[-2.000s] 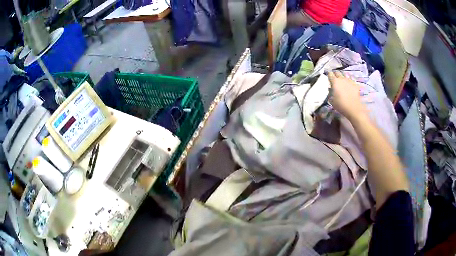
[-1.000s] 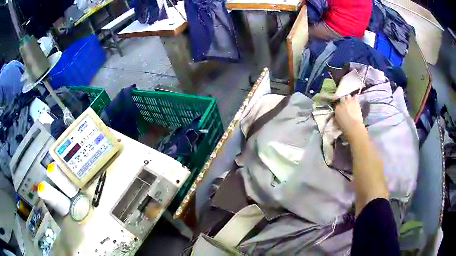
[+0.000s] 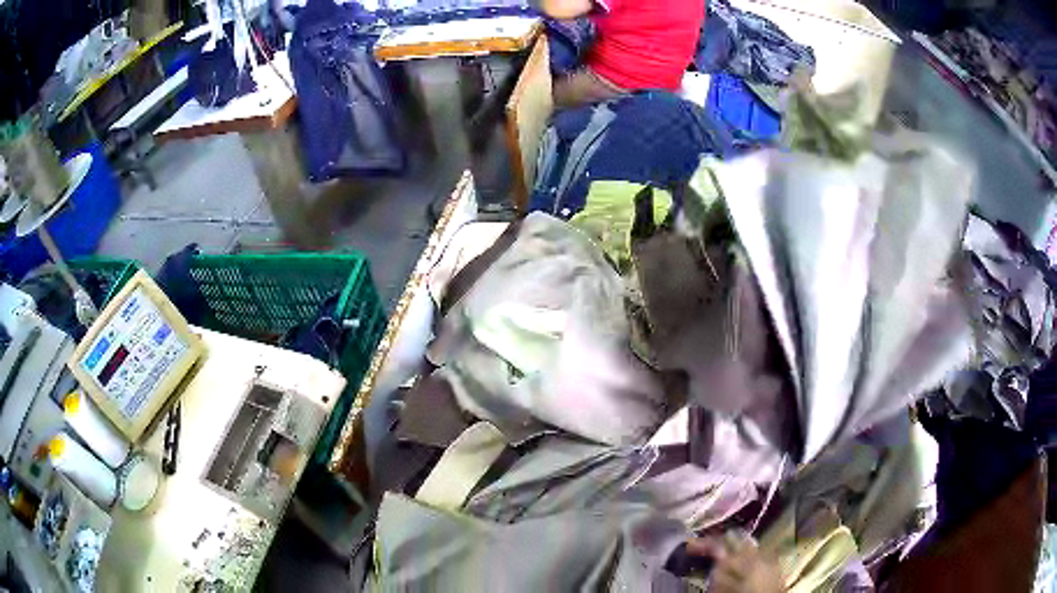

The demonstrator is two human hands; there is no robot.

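A large heap of grey, brown and beige garment parts (image 3: 545,336) lies in front of me. One grey garment part (image 3: 846,290) stands up above the heap at the right, fanned out and blurred by motion. A hand, most likely my right hand (image 3: 742,565), is low at the bottom edge over the near cloth. It is blurred and cut off, and its grip is unclear. My left hand is out of the picture. A yellow-green piece (image 3: 614,214) shows on the dark cloth behind the heap.
At left is a cream machine table (image 3: 220,510) with a control panel (image 3: 137,357), white thread cones (image 3: 84,466) and dark snips (image 3: 172,438). A green crate (image 3: 278,290) stands behind it. A board edge (image 3: 406,313) borders the heap. A person in red (image 3: 649,44) is beyond.
The hand has moved from the far part of the heap to the bottom edge. A grey garment part has risen at the right. The view has shifted, so the machine table sits further left.
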